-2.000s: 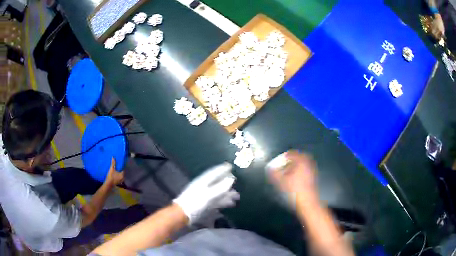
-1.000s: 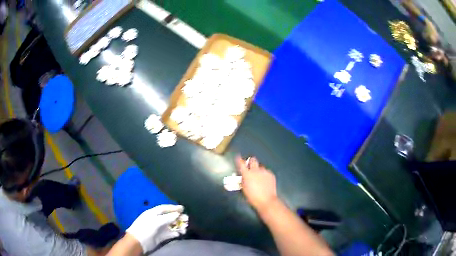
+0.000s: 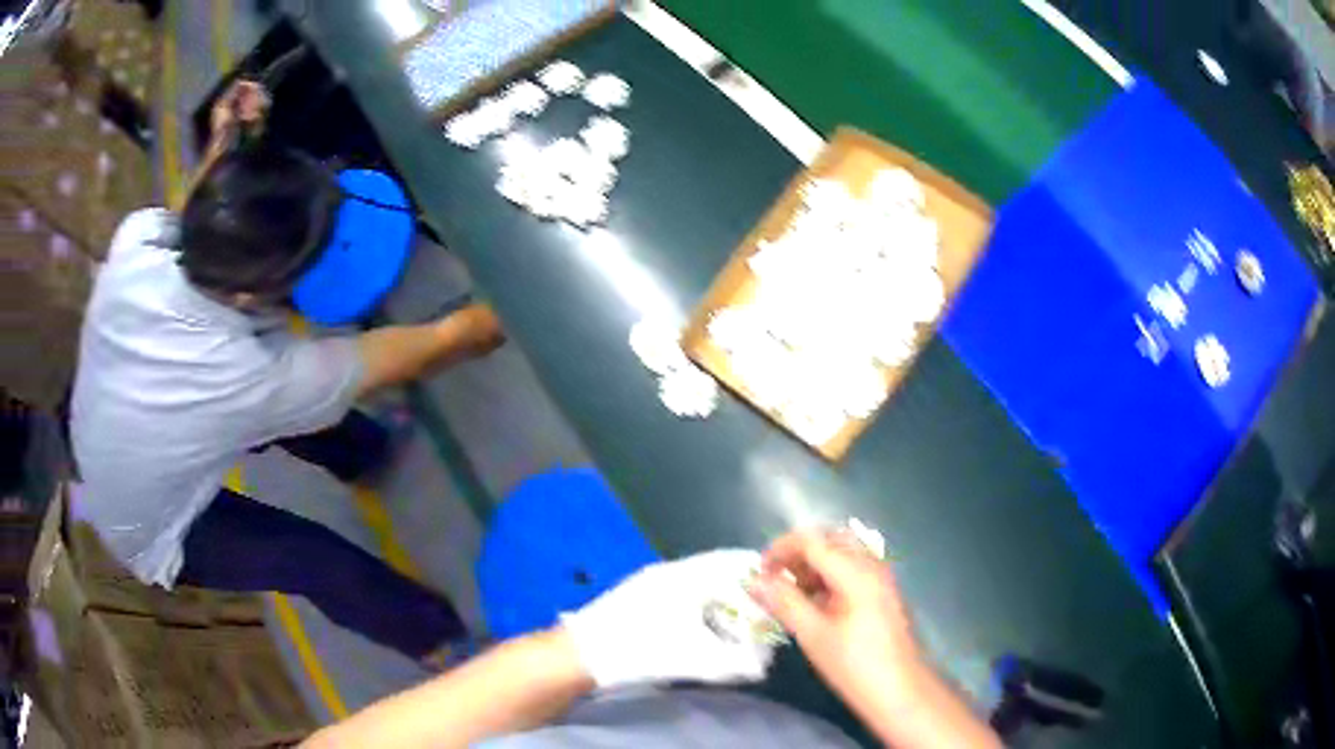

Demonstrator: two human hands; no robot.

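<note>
My left hand [image 3: 666, 622], in a white glove, holds a white plastic sub-assembly [image 3: 720, 620] with some metallic-looking detail. My bare right hand [image 3: 835, 593] is at the same part, its fingertips together over the glove's fingers; whether it pinches a small piece is hidden. Another white piece [image 3: 867, 537] shows just behind my right fingers on the bench. A shallow cardboard tray [image 3: 713, 362] full of white lobed parts [image 3: 842, 285] lies ahead. Two lobed parts [image 3: 687, 391] lie by its left corner.
A cluster of white parts [image 3: 559, 176] and a speckled tray [image 3: 498, 51] lie at the upper left. A blue sheet [image 3: 1083, 322] with several white pieces is right. A tape dispenser or dark tool [image 3: 1047, 695] is lower right. A co-worker [image 3: 205, 381] and blue stools [image 3: 564, 542] are left.
My hands have come together at the part in the glove. The view has shifted, so the tray appears further right. The co-worker now leans with an arm towards the bench.
</note>
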